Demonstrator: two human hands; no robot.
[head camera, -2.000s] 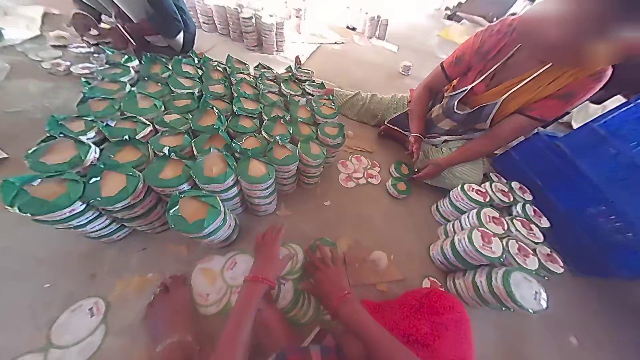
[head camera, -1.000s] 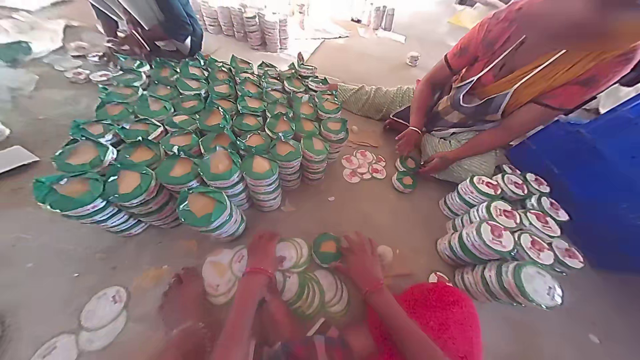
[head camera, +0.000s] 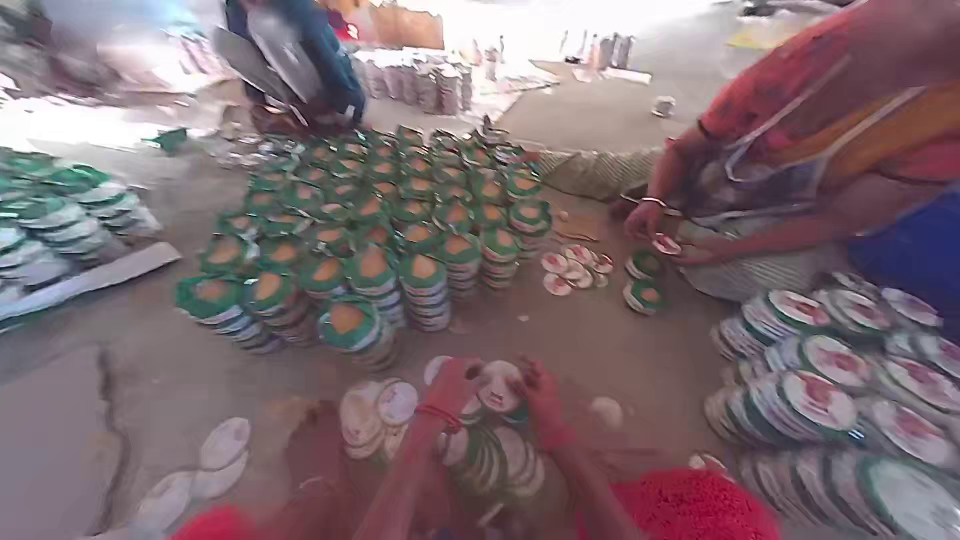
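Note:
Between my left hand (head camera: 454, 386) and my right hand (head camera: 541, 394) is a round white paper disc (head camera: 499, 384) with a small print, gripped at its two edges. Green shows just under its lower right edge. Directly below my hands, a pile of green-edged round discs (head camera: 491, 461) lies fanned on the floor. Left of my left wrist are loose pale discs (head camera: 360, 420), and one with a printed face (head camera: 397, 403). Farther ahead stand many stacks of round pieces topped with green wrap and brown centres (head camera: 346, 319).
A co-worker (head camera: 795, 150) sits at the right, holding a small disc near a group of printed discs (head camera: 577, 268). Stacked discs (head camera: 821, 397) fill the lower right, beside a blue crate (head camera: 907, 247). More stacks (head camera: 60, 217) and loose discs (head camera: 225, 444) lie left. Another person crouches behind.
A white disc is now between my hands, where a green-rimmed piece lay a second ago. The co-worker's hands now hold a small disc. The view has swung left.

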